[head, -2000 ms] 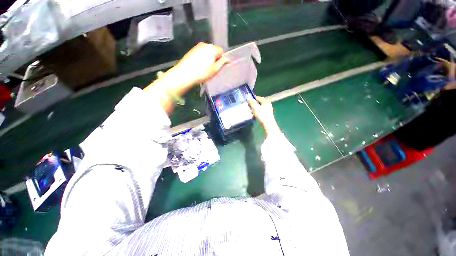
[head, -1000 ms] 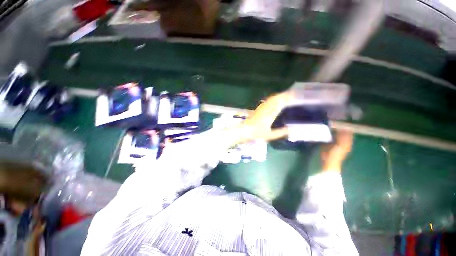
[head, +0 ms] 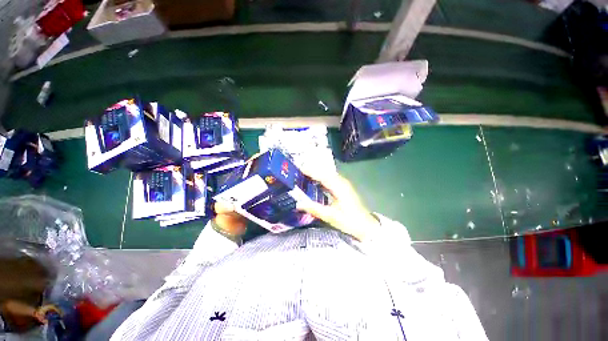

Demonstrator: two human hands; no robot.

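Observation:
A dark blue and white retail phone box point(head: 272, 190) is held tilted at my lap between both hands, its printed phone side facing up toward me. My left hand point(head: 230, 220) grips its lower left end, partly hidden under it. My right hand point(head: 337, 203) grips its right side. A display carton point(head: 379, 126) stands on the bench ahead to the right, its whitish lid flap point(head: 387, 78) raised, with blue contents or flaps at its mouth. A crumpled whitish sticker pile point(head: 298, 141) lies just behind the held box, partly covered by it.
Stacked retail boxes point(head: 158, 190) stand on the green bench point(head: 433, 180) at left. Clear plastic bags point(head: 50, 223) hang at the lower left. A pale post point(head: 408, 30) rises behind the carton. A red stool point(head: 553, 253) is at the lower right. Another person's hand point(head: 20, 308) shows at the lower left.
Both hands have left the display carton and come back to the lap, now holding a retail box. The carton remains standing open. The view has turned left, showing the stacked boxes.

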